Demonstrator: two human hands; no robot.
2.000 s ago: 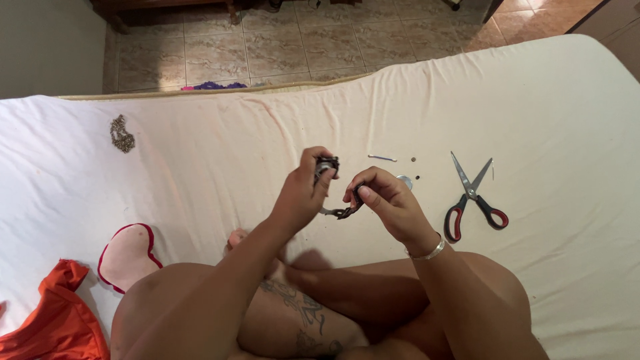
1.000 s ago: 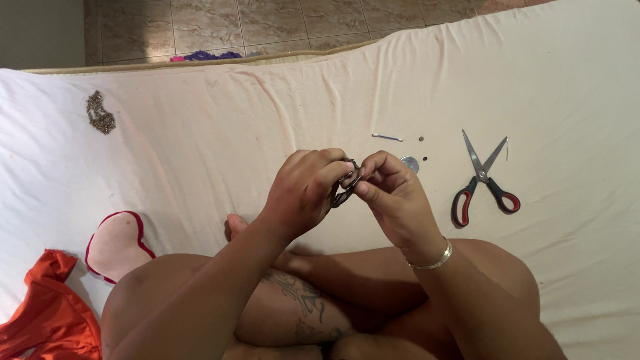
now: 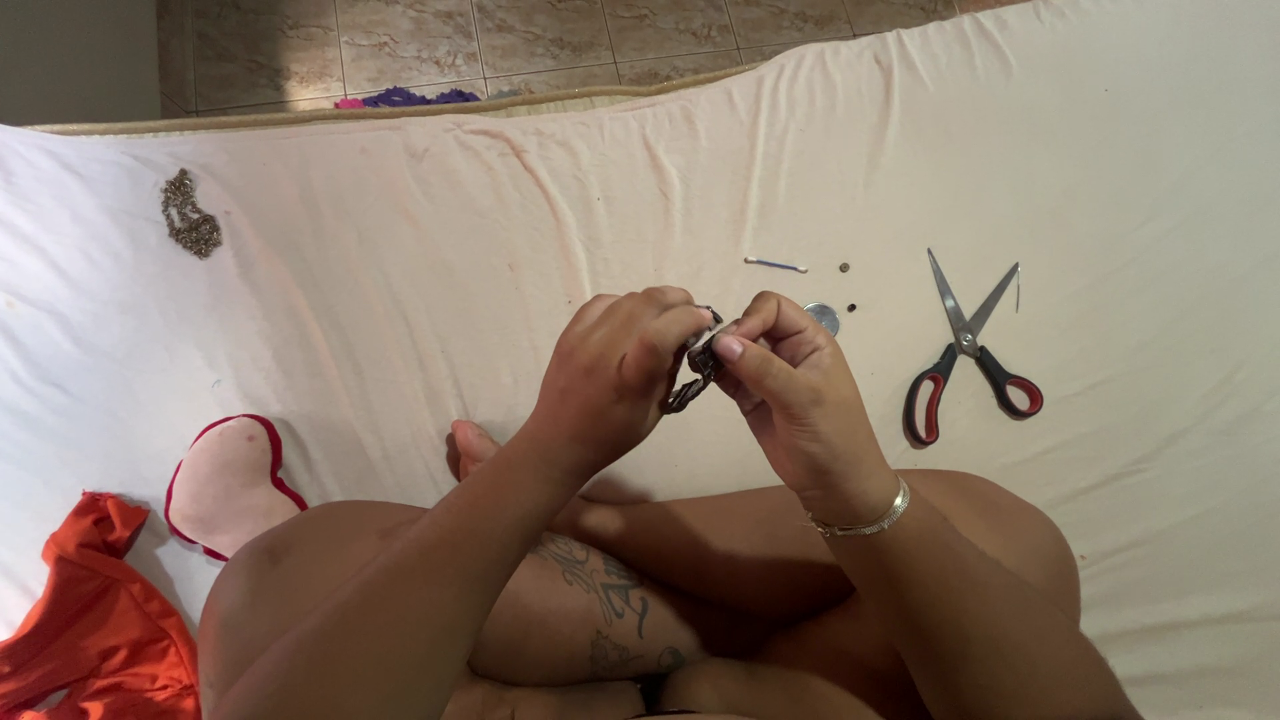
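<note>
A dark braided band (image 3: 690, 388), perhaps a bracelet or a watch strap, is held between my two hands above my crossed legs. My left hand (image 3: 625, 370) grips one part of it, its fingers curled and partly hiding it. Thumb and index finger of my right hand (image 3: 785, 375) pinch the band's other part. Just behind the right hand lies a round, silvery disc (image 3: 822, 318), partly covered. A cotton swab (image 3: 775, 265) and two small round pieces, one brownish (image 3: 844, 267) and one darker (image 3: 852, 307), rest on the sheet nearby.
Open scissors (image 3: 966, 345) with black and red handles lie at the right, a thin needle-like piece (image 3: 1018, 288) by one tip. A tangled chain (image 3: 190, 215) is at the upper left. A pink heart-shaped piece (image 3: 230, 480) and orange cloth (image 3: 100, 600) lie lower left on the sheet.
Two seconds ago the hands were farther apart, with the band stretched between them; they are now close together. The view has moved closer to the bed.
</note>
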